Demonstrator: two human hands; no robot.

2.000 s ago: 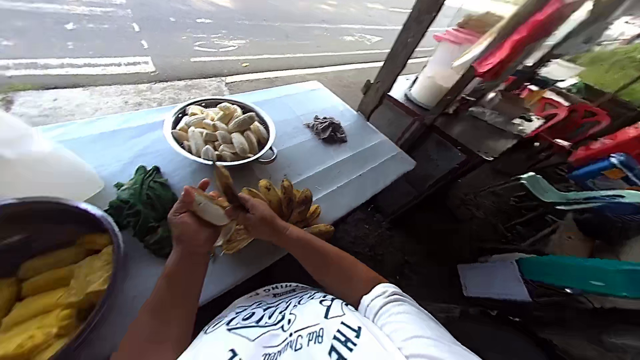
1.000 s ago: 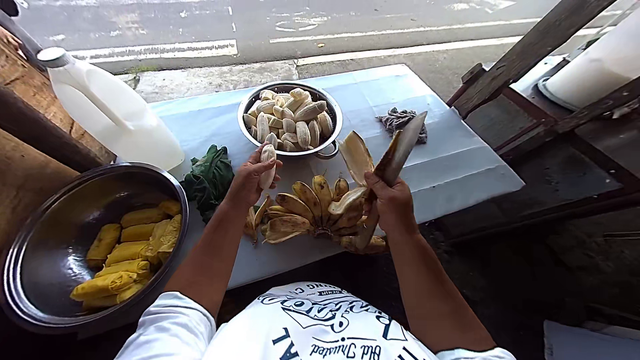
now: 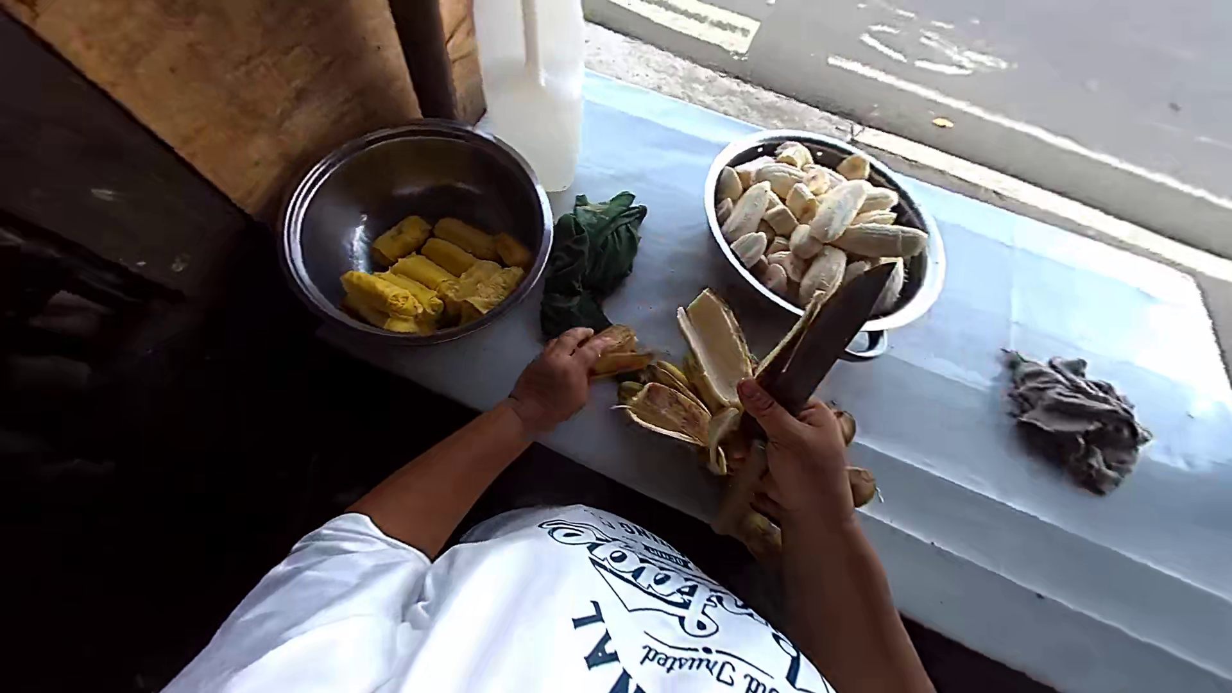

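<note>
My right hand (image 3: 804, 462) grips a wide-bladed knife (image 3: 830, 337) and a banana peel (image 3: 717, 351), blade pointing up toward the bowl of peeled bananas (image 3: 938, 279). Peeled bananas (image 3: 837, 212) fill that metal bowl. My left hand (image 3: 563, 375) is closed around a browned banana or piece of peel (image 3: 621, 354) at the left end of the bunch. Opened peels (image 3: 669, 414) and unpeeled bananas (image 3: 861, 486) lie around and under my right hand, which partly hides them.
A large metal bowl (image 3: 539, 183) with yellow pieces (image 3: 419, 279) stands left, beside a white plastic jug (image 3: 529, 87). A dark green cloth or leafy bundle (image 3: 592, 255) lies between the bowls. A crumpled grey cloth (image 3: 1078, 419) lies right on the pale-covered table (image 3: 972, 443). Beyond is a road.
The peeled banana that was in my left hand is no longer there; that hand is now at the bunch's left end. My right hand still has the knife. The view has swung left.
</note>
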